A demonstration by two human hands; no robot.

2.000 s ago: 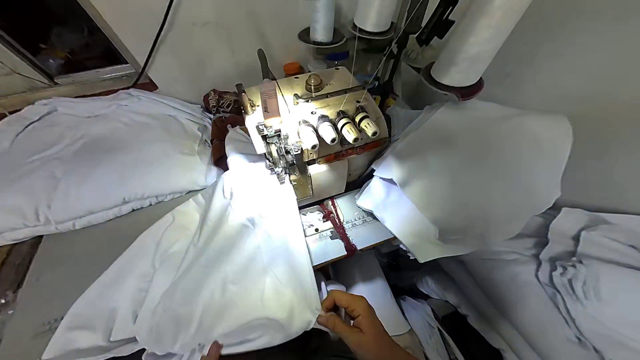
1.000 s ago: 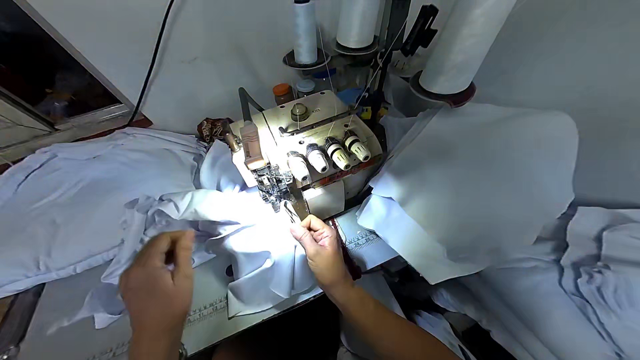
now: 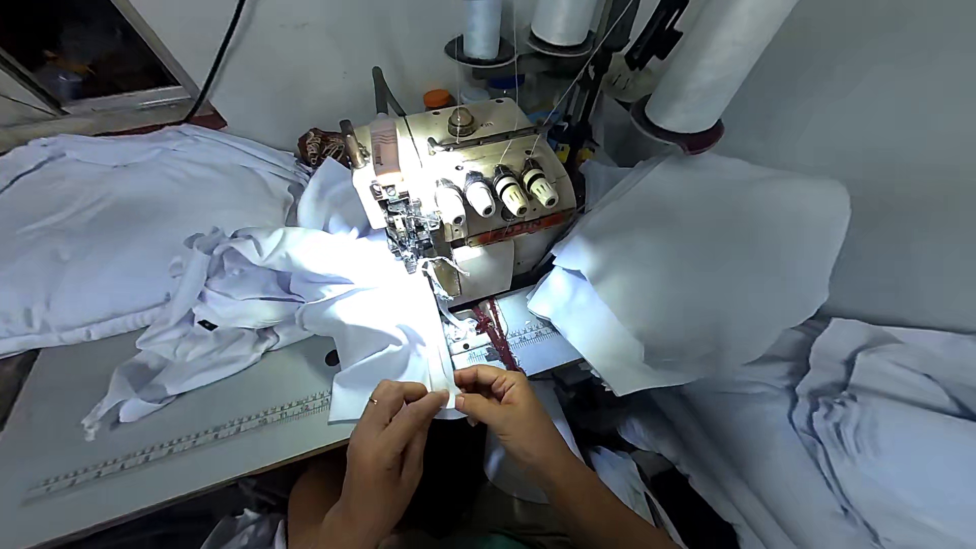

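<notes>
White fabric (image 3: 389,328) runs from under the presser foot area of an overlock sewing machine (image 3: 473,175) down toward me, with more of it bunched to the left. My left hand (image 3: 393,442) pinches the near edge of this fabric between thumb and fingers. Close beside it, my right hand (image 3: 507,415) pinches the same edge at its right corner. White thread tails (image 3: 444,278) hang by the machine's needle area, which is brightly lit. Dark red trim (image 3: 497,335) lies across the machine bed, just beyond my right hand.
Stacked white cloth (image 3: 137,221) lies at the left. White cut pieces (image 3: 717,267) hang at the right, above more folded cloth (image 3: 892,404). Thread cones (image 3: 690,76) stand behind the machine. A measuring tape (image 3: 183,442) runs along the table's front.
My left hand has come in from the left, where it was free of the cloth, to the fabric's near edge. My right hand has moved from near the needle area down toward me.
</notes>
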